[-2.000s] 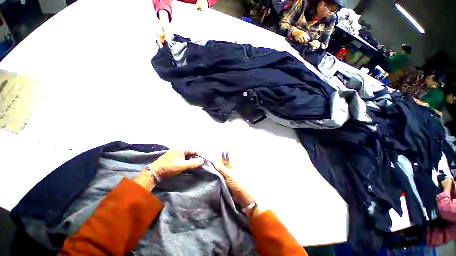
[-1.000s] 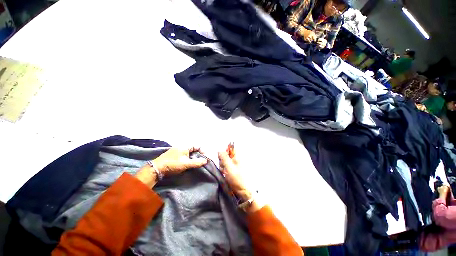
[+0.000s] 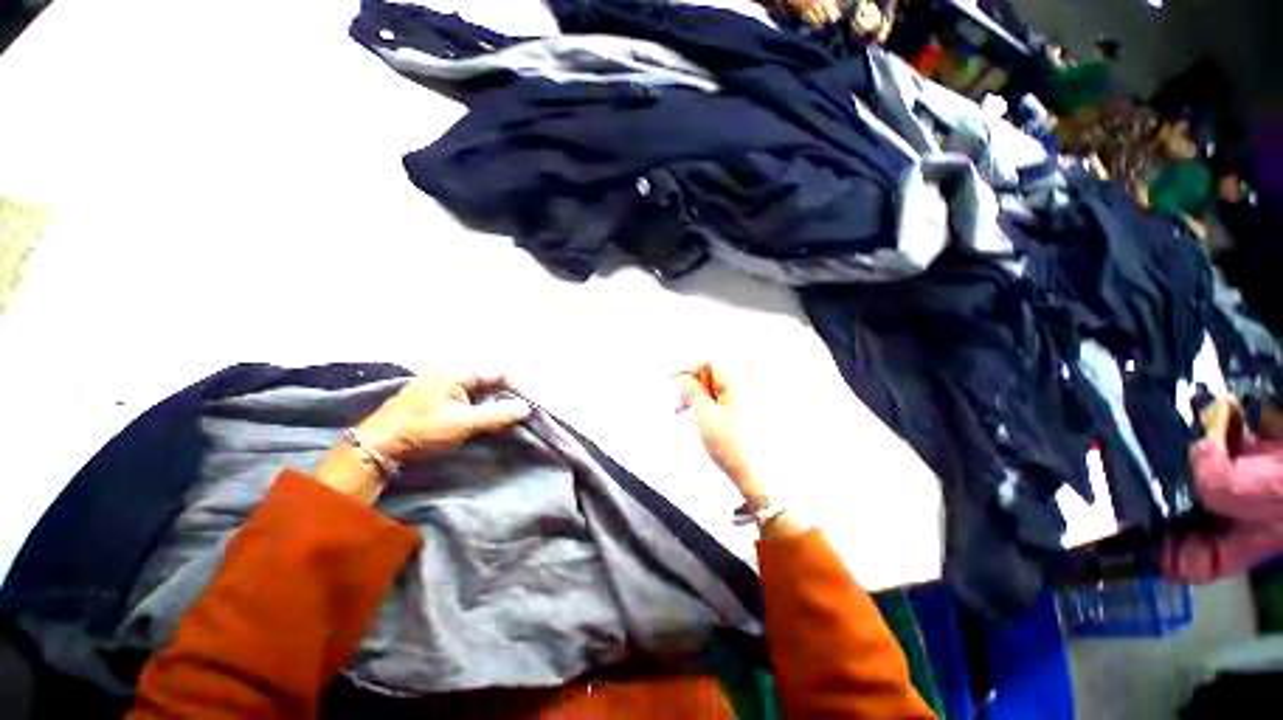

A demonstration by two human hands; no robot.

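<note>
A denim garment (image 3: pixel 493 563) lies in front of me, pale grey inside showing, with a dark navy part at the left. My left hand (image 3: pixel 448 414) pinches its upper edge between thumb and fingers. From there the edge runs down to the right in a dark band. My right hand (image 3: pixel 708 398) is off the cloth, right of my left hand and above the white table. Its fingers are curled together around something tiny, perhaps snips, too small and blurred to make out.
The white table (image 3: pixel 225 225) bears heaped navy and grey garments (image 3: pixel 760 183) from the far middle to the right. A yellowish paper (image 3: pixel 20 246) is at the left edge. A person in a pink sleeve (image 3: pixel 1238 478) is at the right. A blue crate (image 3: pixel 1126 605) stands below the table.
My right hand has moved right, away from the garment edge. My left hand still pinches the edge. The view has shifted, and the far garments have been moved about.
</note>
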